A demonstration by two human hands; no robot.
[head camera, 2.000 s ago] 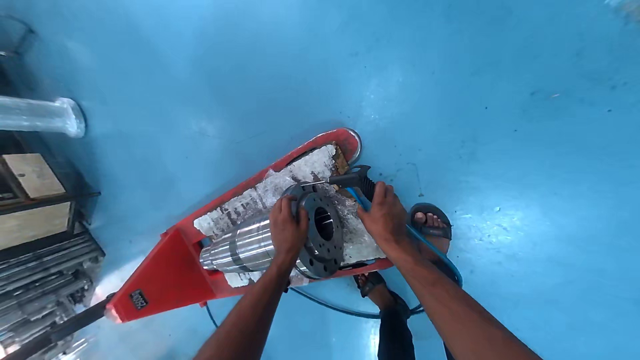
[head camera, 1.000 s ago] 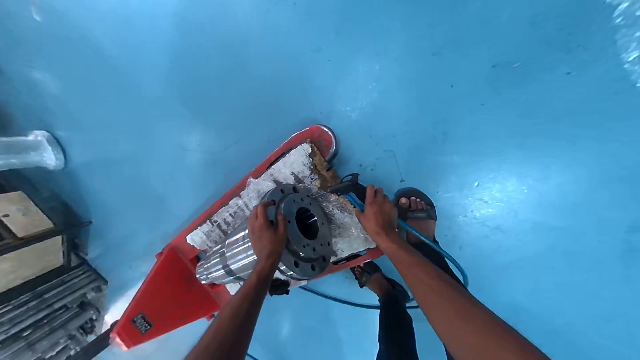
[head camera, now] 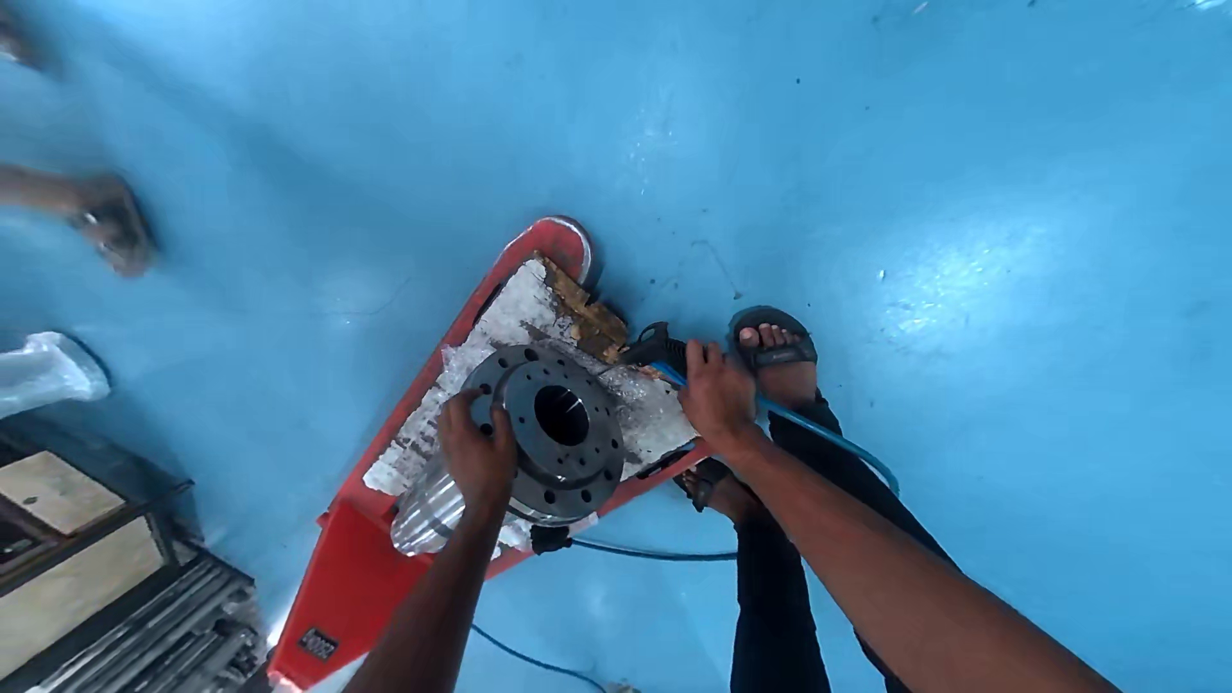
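A flanged steel cylinder (head camera: 597, 404) lies on a white, worn board (head camera: 525, 303) across the forks of a red pallet truck (head camera: 361, 577). Its dark flange, with a ring of bolt holes and a central bore, faces up toward the camera. My left hand (head camera: 476, 448) rests on the left edge of the flange, fingers apart. My right hand (head camera: 717, 390) is closed around the handle of a black air blow gun (head camera: 654, 346), whose thin nozzle points at the flange. A blue air hose (head camera: 837, 438) runs from the gun past my right forearm.
My sandalled feet (head camera: 784, 356) stand right of the truck, near the hose. Another person's foot (head camera: 115, 226) is at the upper left. A plastic-wrapped cylindrical thing (head camera: 58, 371) lies at the left edge. A rack with metal bars (head camera: 173, 635) stands at the lower left.
The flange faces the camera more fully than before. My left hand has shifted from its top toward its left edge. Another person's foot has come into view at the upper left.
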